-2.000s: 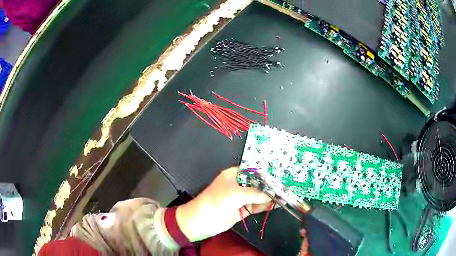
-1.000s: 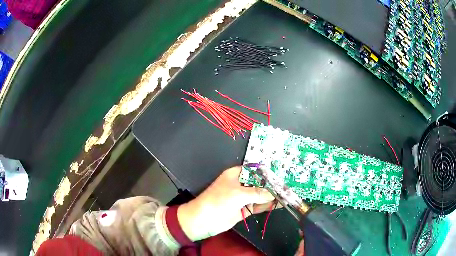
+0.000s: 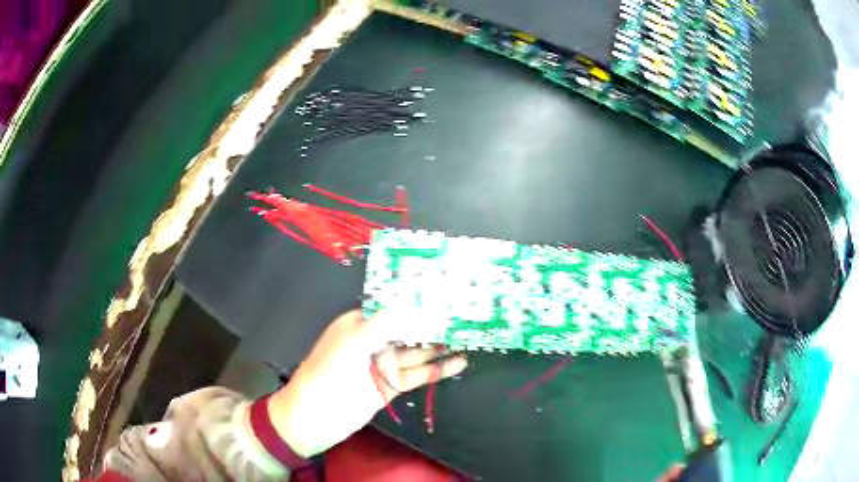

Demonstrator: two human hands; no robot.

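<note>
A long green circuit board panel (image 3: 537,297) lies pale solder side up in front of me. My left hand (image 3: 353,377) grips its left end, with red wires hanging below the fingers. A soldering iron (image 3: 695,395) stands at the lower right, its tip at the panel's right end; its dark handle is cut off by the bottom edge. Only a bit of my right hand (image 3: 671,473) shows beside the handle; the rest is out of the picture. A pile of red lead wires (image 3: 316,224) lies beyond the panel's left end, and black lead wires (image 3: 363,113) lie farther back.
A round black fan (image 3: 780,245) stands at the right, with a dark looped tool (image 3: 770,381) below it. More boards (image 3: 688,61) sit on the raised ledge at the back right. A worn, chipped edge (image 3: 202,169) borders the green belt (image 3: 104,188) at the left. A loose red wire lies near the fan.
The view has shifted, so the bench things sit farther left in it. The soldering iron has moved from the panel's left end to its right end. My left hand still holds the panel.
</note>
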